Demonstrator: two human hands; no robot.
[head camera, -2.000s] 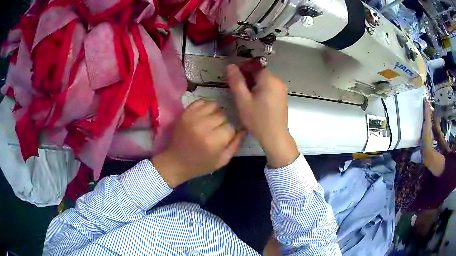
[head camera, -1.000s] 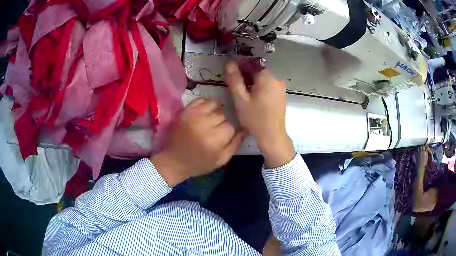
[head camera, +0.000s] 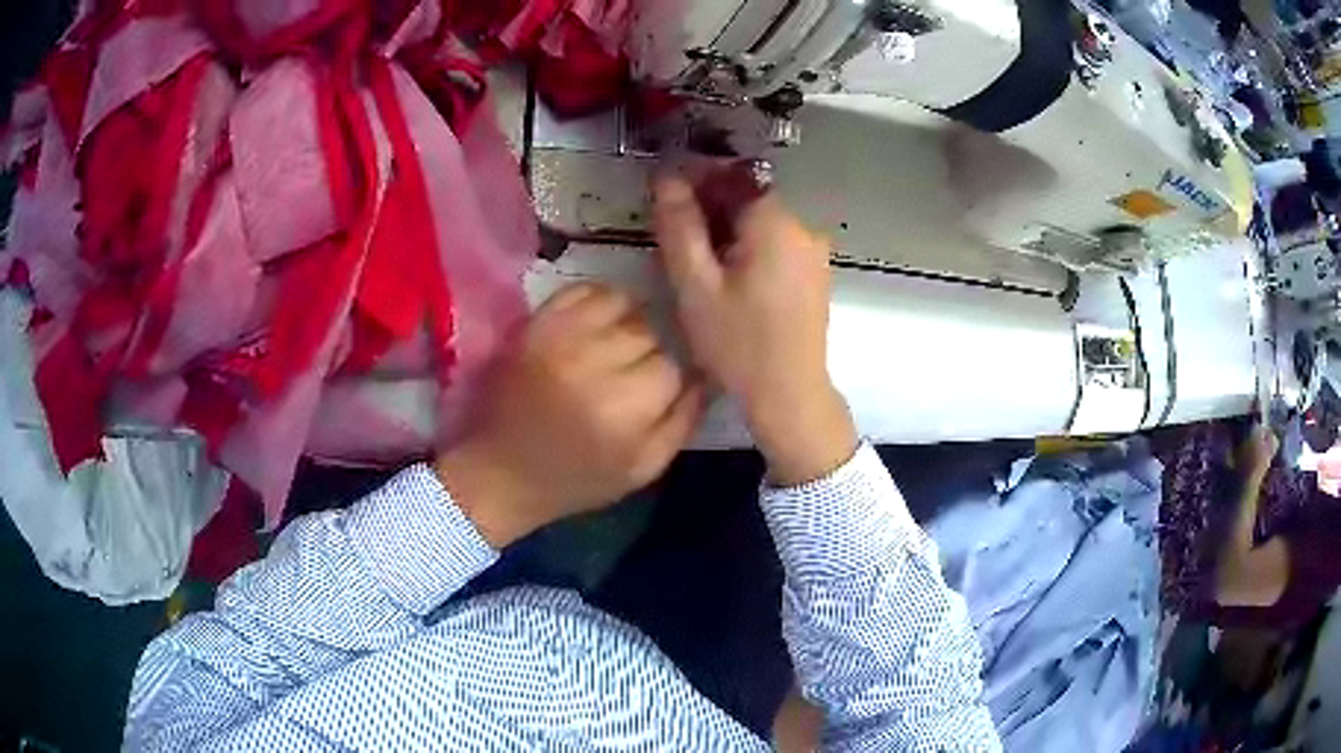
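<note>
My right hand (head camera: 753, 302) is in front of the machine bed, shut on a dark red-brown handle (head camera: 724, 194) that shows between thumb and fingers, likely an awl or screwdriver. Its shaft cannot be made out. My left hand (head camera: 574, 412) is curled with its fingertips against the lower side of my right hand, at the bed's front edge. It is blurred, and whatever may be inside it is hidden. The white sewing machine head (head camera: 824, 44) stands above my right hand, and the pale machine bed (head camera: 941, 346) runs to the right.
A heap of red and pink strips (head camera: 294, 191) covers the left side, with a white cloth (head camera: 125, 515) under it. Light blue cut pieces (head camera: 1044, 589) lie lower right, below table level. Another person's arm (head camera: 1250, 530) shows at the far right.
Both hands stay in nearly the same place, together at the bed's front. The view has shifted slightly. The other person's arm at the far right has moved lower since the earliest frame.
</note>
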